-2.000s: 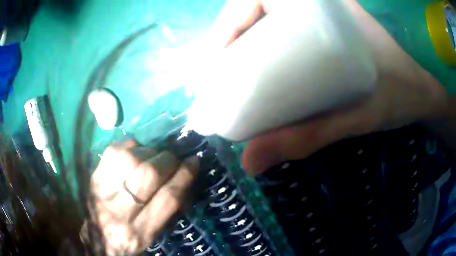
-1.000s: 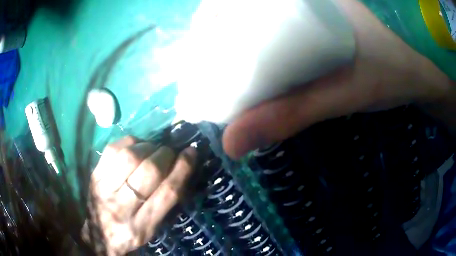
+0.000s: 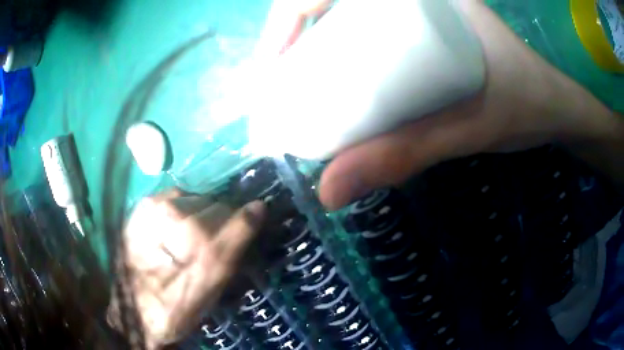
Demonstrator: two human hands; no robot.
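My right hand (image 3: 438, 147) is wrapped around a large milky-white squeeze bottle (image 3: 383, 78), tilted over the top edge of the tray. Glare washes out its front end, and the nozzle cannot be seen. Rows of glossy black round parts (image 3: 328, 294) with small bright centres stand in the clear tray (image 3: 349, 273). My left hand (image 3: 181, 260), wearing a ring, lies over the tray's upper left, its index finger reaching to the top of a row. Its other fingers are in shadow, and whether it grips a part cannot be told.
A slim white bottle (image 3: 61, 174) lies at the left on the green bench top (image 3: 185, 130). A white oval object (image 3: 148, 147) lies beyond the tray. A yellow tape roll (image 3: 594, 34) is at the upper right. Blue material (image 3: 14, 102) is at the left edge. Dark hair strands blur the lower left.
Compared with one second ago, the held bottle has shifted slightly right at its front end, and fingertips show behind it. My left hand's fingers have changed pose, the index finger now more extended.
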